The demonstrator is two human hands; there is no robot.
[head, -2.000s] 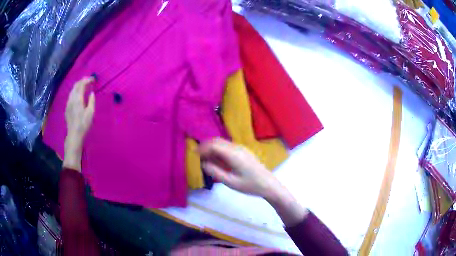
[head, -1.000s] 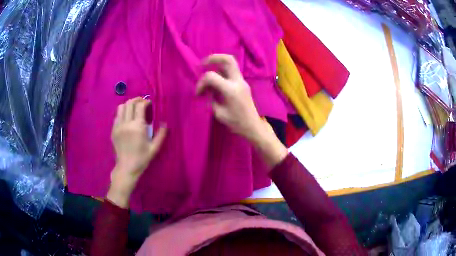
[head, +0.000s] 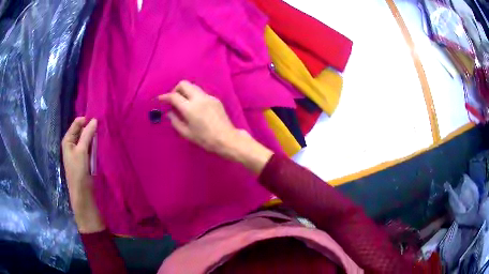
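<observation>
The magenta coat (head: 187, 176) lies spread on the white-topped table (head: 375, 101), its lower edge near my body. A dark round button (head: 155, 115) shows on its front. My right hand (head: 201, 115) is over the coat just right of the button, thumb and fingers together; whether they pinch cloth is not clear. My left hand (head: 80, 147) is at the coat's left edge, fingers bent, with a narrow white tag (head: 94, 155) beside them; its grip is unclear. A red sleeve (head: 311, 32) and mustard sleeves (head: 305, 75) stick out from under the coat.
Clear plastic-wrapped garments (head: 32, 107) crowd the left side. More wrapped items (head: 456, 27) lie at the upper right, and crumpled plastic (head: 466, 203) at the lower right. Orange-yellow tape (head: 421, 80) crosses the table and runs along its front edge.
The raised front flap of the magenta coat now lies flatter. My left hand has moved left to the coat's edge, and my right hand has come down beside the button. The view has shifted.
</observation>
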